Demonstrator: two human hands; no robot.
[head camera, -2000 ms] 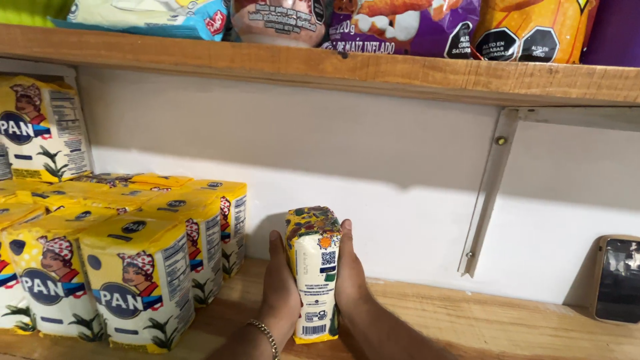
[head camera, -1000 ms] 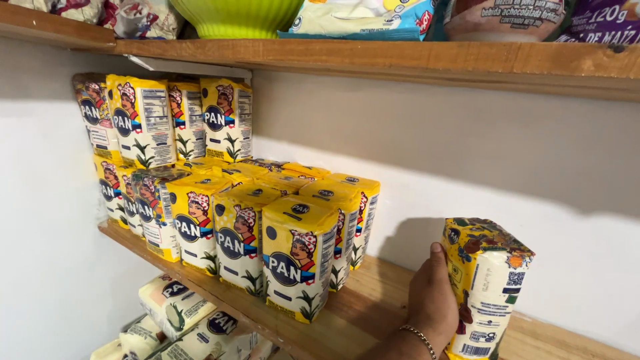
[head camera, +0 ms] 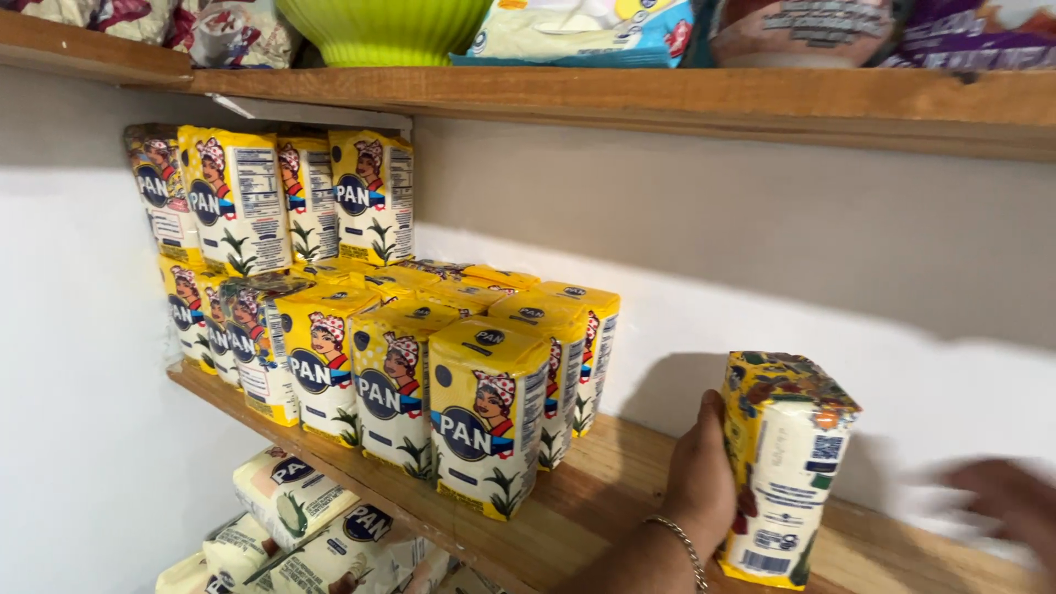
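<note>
A yellow and white flour package with a patterned top (head camera: 784, 487) stands upright near the shelf's right part. My left hand (head camera: 701, 478), with a chain bracelet at the wrist, lies against its left side; most of its fingers are hidden behind the package. My right hand (head camera: 998, 495) is blurred at the right edge, apart from the package, with nothing seen in it. To the left, yellow PAN flour packages (head camera: 487, 421) stand in close rows, with more packages (head camera: 371, 198) stacked on top at the back.
The packages stand on a wooden shelf (head camera: 610, 495) against a white wall (head camera: 701, 223). Overhead, another wooden shelf (head camera: 577, 95) holds a green bowl (head camera: 384, 29) and snack bags (head camera: 577, 33). More flour packages (head camera: 346, 536) lie below, at the lower left.
Two seconds ago both hands held the patterned package between them; now the right hand is off it, while the left stays against it. The view has swung left.
</note>
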